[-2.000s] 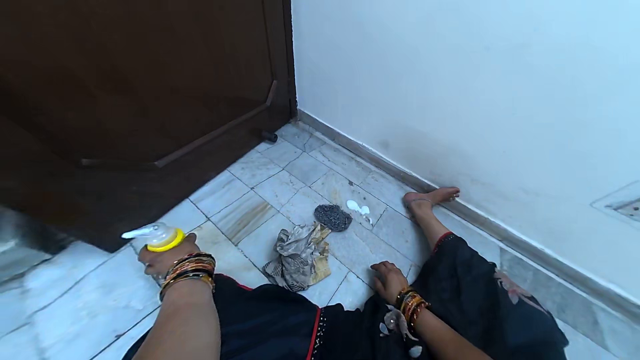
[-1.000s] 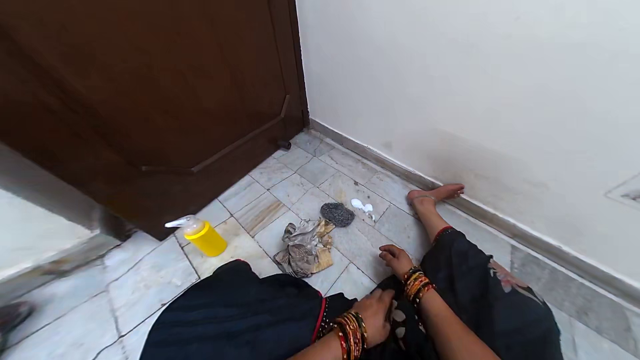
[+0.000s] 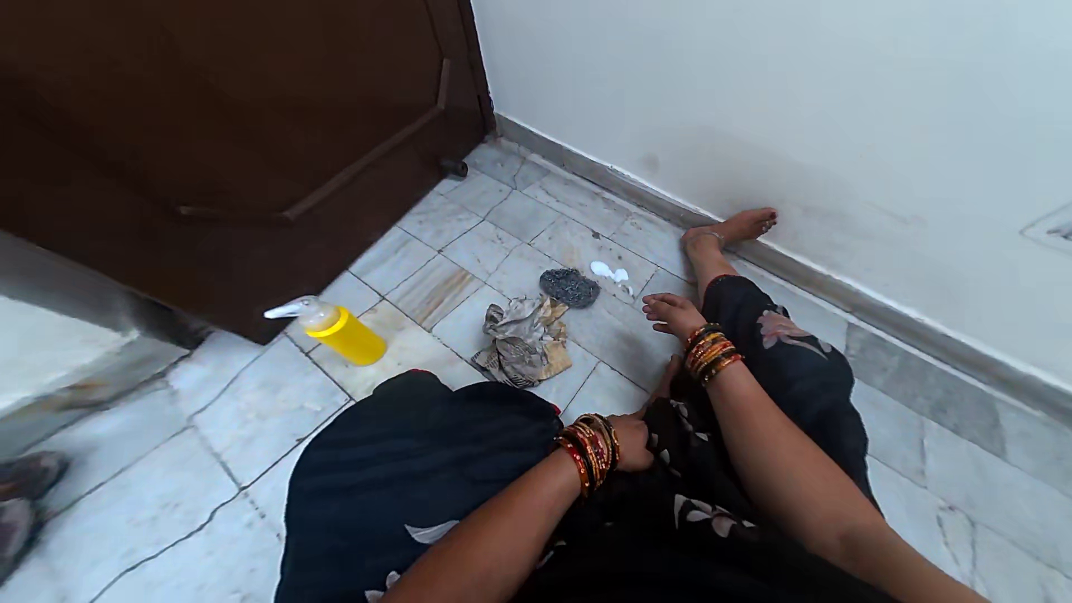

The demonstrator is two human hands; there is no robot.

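Note:
My left hand [image 3: 630, 442], with bangles at the wrist, lies on the black floral cloth in my lap; its fingers are partly hidden, so a grip on the cloth cannot be told. My right hand [image 3: 675, 316] hovers by my bent leg with its fingers apart and nothing in them. On the marble floor in front lies a crumpled grey and tan cloth [image 3: 523, 339], touching a dark metal scouring pad [image 3: 569, 287]. Just beyond the pad is a blob of white substance [image 3: 609, 271]. A yellow pump bottle [image 3: 352, 337] with a clear and white top stands at the left.
A dark brown door [image 3: 251, 126] with a small dark stopper [image 3: 454, 168] at its foot is at the upper left. The white wall [image 3: 796, 92] with its grey skirting runs along the right, my bare foot [image 3: 745, 226] against it. Footwear [image 3: 29, 481] lies at the far left.
Two seconds ago my left hand was at the yellow bottle; it has let go and moved right to my lap. The bottle stands on the floor. My right hand has lifted off my leg area slightly.

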